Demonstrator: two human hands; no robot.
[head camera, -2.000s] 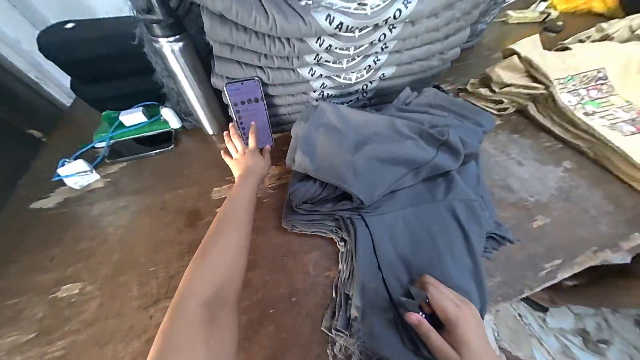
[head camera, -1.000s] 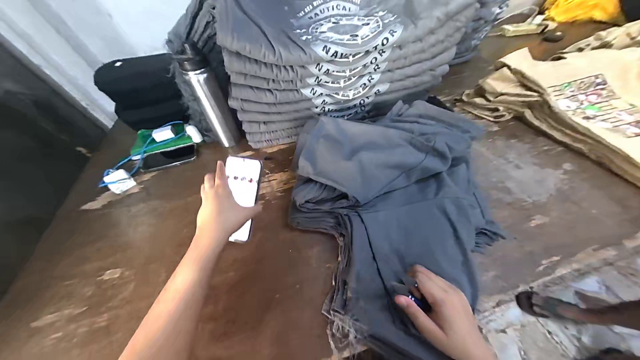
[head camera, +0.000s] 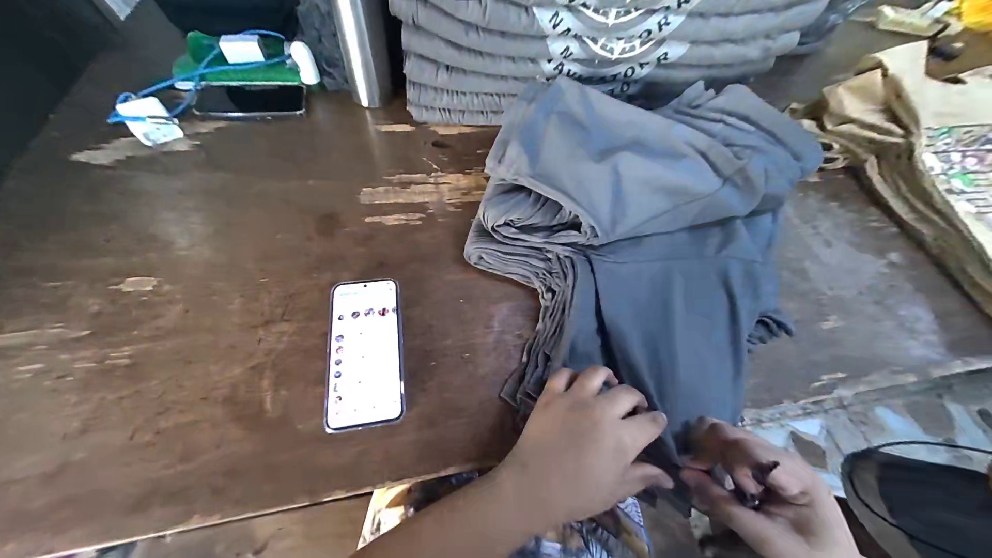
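Note:
A stack of dark grey garments (head camera: 666, 294), folded over at its far end, lies on the worn wooden table (head camera: 194, 248). My left hand (head camera: 589, 434) rests on the stack's near left edge, fingers bent over the cloth. My right hand (head camera: 759, 488) is beside it at the near end, with a small dark tool (head camera: 748, 484) between its fingers; the tool's kind cannot be made out. A smartphone (head camera: 364, 356) with a lit screen lies face up to the left, touched by neither hand.
Printed grey shirts (head camera: 480, 62) are piled behind, beside a steel bottle (head camera: 363, 54). A dark-screened phone (head camera: 249, 101) and white charger (head camera: 149, 120) with blue cable lie back left. Beige printed cloth (head camera: 914, 147) lies right. A dark round object (head camera: 922, 496) is lower right.
The phone has moved from beside the shirt pile toward the table's near edge. My left hand has left it and come to the grey garments near my right hand. The view has shifted.

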